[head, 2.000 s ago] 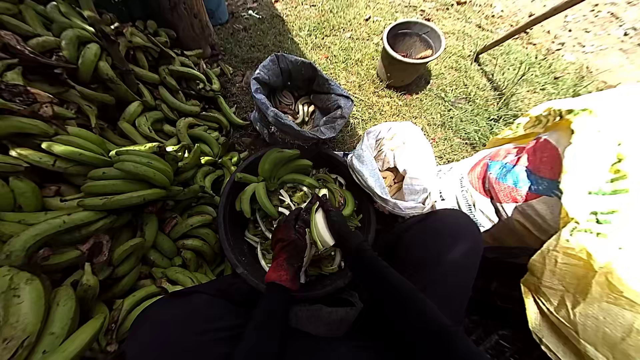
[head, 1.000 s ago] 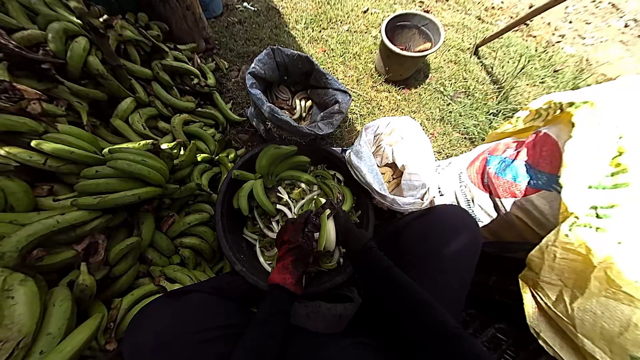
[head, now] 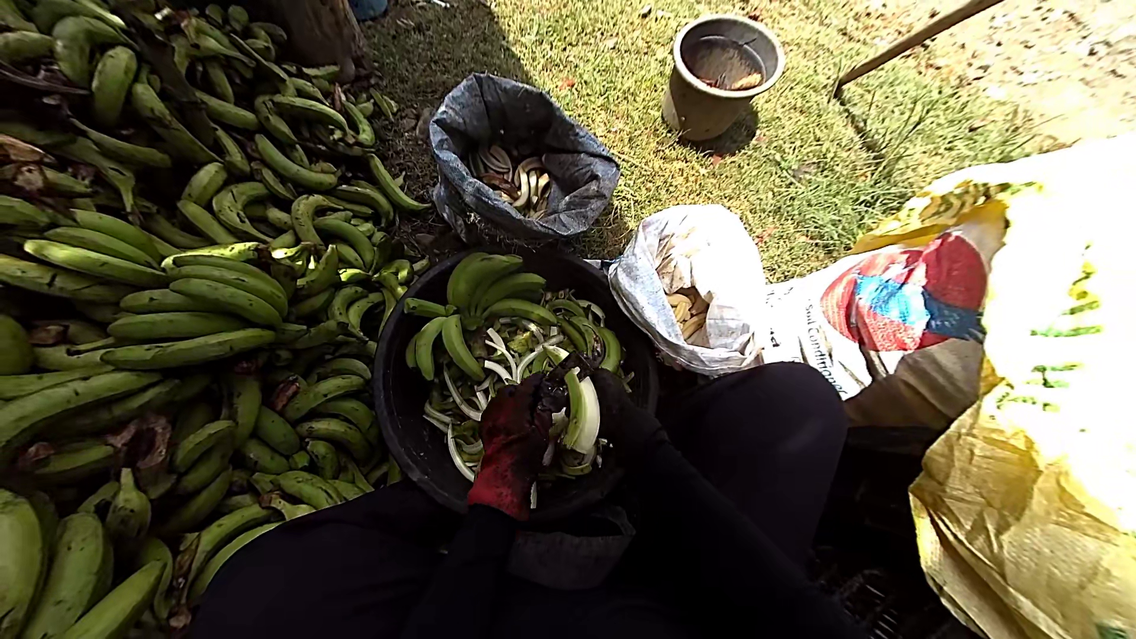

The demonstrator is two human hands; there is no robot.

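My left hand (head: 513,444), in a red and black glove, is closed by a partly peeled green banana (head: 582,413); what its fingers grip is too dark to tell. The dark-gloved right hand (head: 627,415) holds that banana from its right side, with pale flesh showing beside a strip of green peel. Both hands are over a black round tub (head: 390,417) between my legs. Inside the tub lie a bunch of green bananas (head: 484,297) at the back left and many loose peel strips (head: 457,395).
A large heap of green bananas (head: 204,302) fills the left side. Behind the tub stand a grey-blue sack (head: 453,191) and a white sack (head: 732,257), both holding pale pieces. Farther back is a bucket (head: 701,111) on grass. Yellow sacking (head: 1047,479) lies at right.
Both hands stay together over the tub with a banana between them. The banana's angle has shifted slightly.
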